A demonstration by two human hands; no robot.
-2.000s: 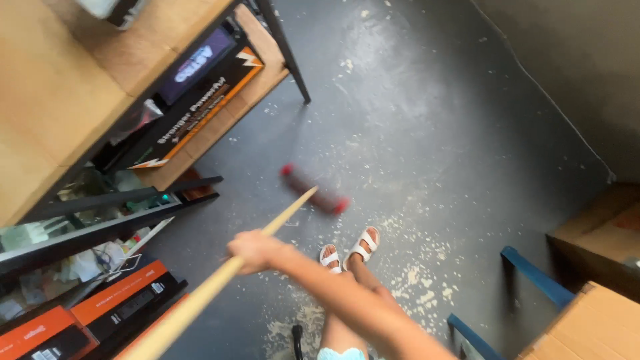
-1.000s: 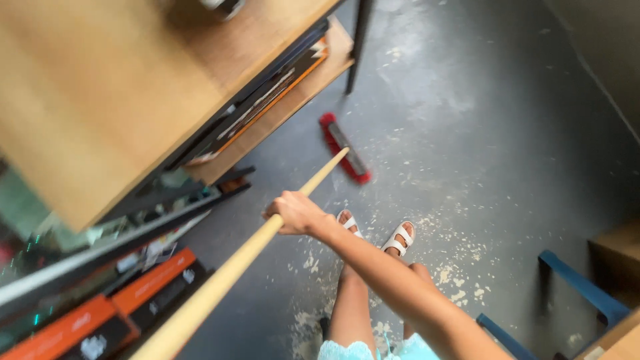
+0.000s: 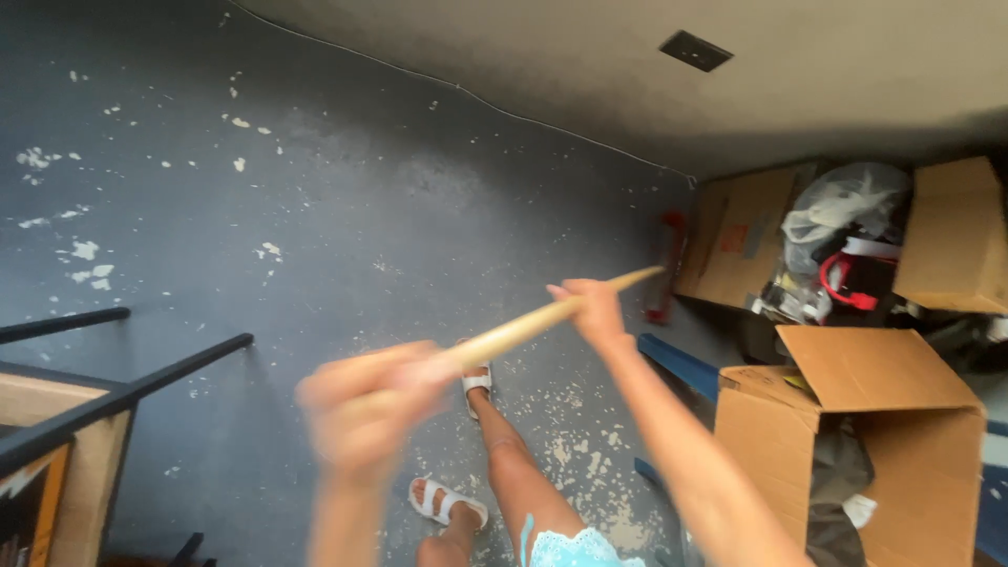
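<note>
A pale wooden broom handle (image 3: 520, 329) runs from the lower middle up to the right. My left hand (image 3: 378, 398), blurred, is closed around its near end. Farther along, my right hand (image 3: 594, 309) grips the shaft close to the far part. The red broom head (image 3: 668, 268) lies beyond the handle's tip on the grey floor, beside a closed cardboard box (image 3: 728, 236); it is blurred, and its bristles cannot be made out.
An open cardboard box (image 3: 764, 441) with dark cloth inside stands at the right, by blue metal legs (image 3: 679, 364). Plastic bags (image 3: 846, 205) and boxes line the wall. A black-framed shelf (image 3: 126, 398) is at lower left. My sandaled feet (image 3: 445, 500) are below the handle.
The view has swung far toward the wall and boxes. The broom head, earlier on the floor near the shelf, is now beside a cardboard box. My left hand has come into view on the handle.
</note>
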